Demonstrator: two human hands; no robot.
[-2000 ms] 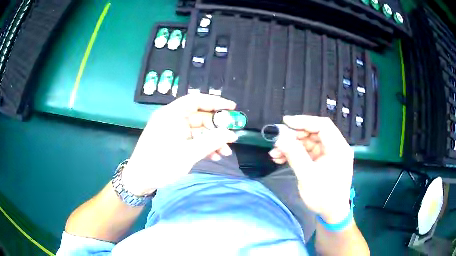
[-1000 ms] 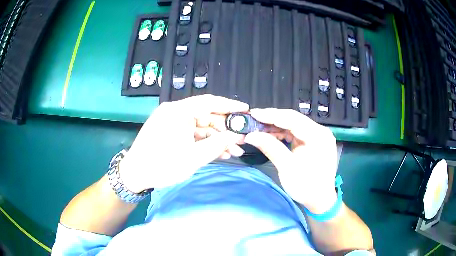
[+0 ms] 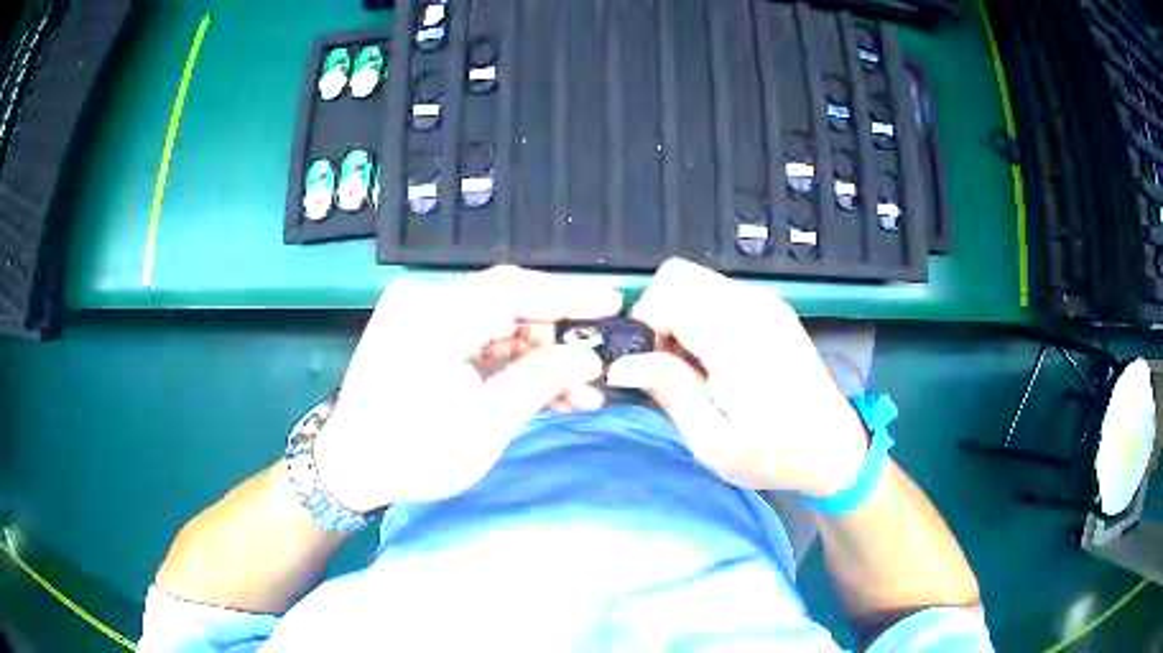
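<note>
A small black rounded unit (image 3: 610, 338) is held between the fingertips of both hands, just in front of the bench edge. A small white patch shows on its left part; the fingers hide much of it. My left hand (image 3: 446, 383) grips its left end, with a metal watch on the wrist. My right hand (image 3: 740, 376) grips its right end, with a blue wristband. The black working tray (image 3: 612, 249) lies beyond the hands. Black ring parts with white patches (image 3: 477, 179) lie in its left channels, and more ring parts (image 3: 801, 166) lie in its right channels.
A small side tray (image 3: 334, 134) with green-and-white pieces (image 3: 357, 181) lies partly under the working tray's left edge. Black trays (image 3: 64, 153) stand far left, and a black tray stack (image 3: 1084, 179) stands at right. A round white stool (image 3: 1126, 438) is at the lower right.
The green-and-white piece and thin clear ring seen apart earlier no longer show separately; both hands are now together on one dark unit. The trays appear higher in the view.
</note>
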